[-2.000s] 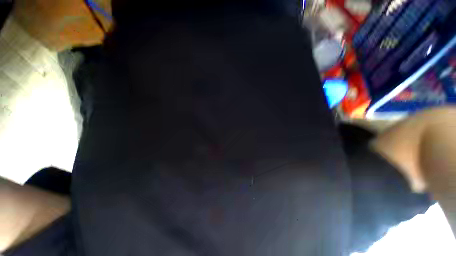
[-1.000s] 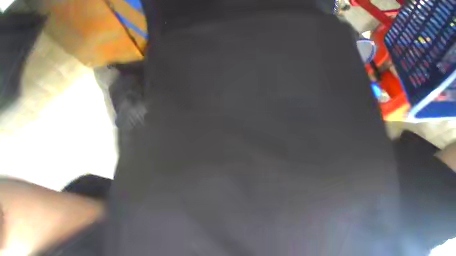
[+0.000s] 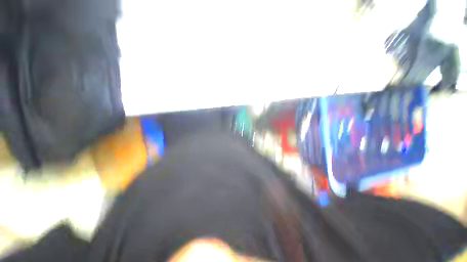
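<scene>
The frame is strongly blurred. Dark cloth (image 3: 205, 189) fills the lower middle, over the wearer's lap or body; I cannot tell whether it is a loose piece or clothing. A second mass of black fabric (image 3: 66, 77) hangs over the left part of the white table (image 3: 246, 56). A patch of bare skin shows at the bottom edge, left of centre, cut off by the frame. I cannot tell which hand or arm it is, or whether it holds anything. No fingers can be made out.
A blue basket (image 3: 376, 135) with mixed coloured items stands below the table's front edge at the right. An orange-brown object (image 3: 120, 158) and a blue one (image 3: 153, 135) are under the table at left. A blurred grey-green shape (image 3: 430, 56) is at the upper right.
The view has swung up, so the white table and the black fabric on its left now show. The large dark cloth sits lower. The arms at both sides have left their earlier places.
</scene>
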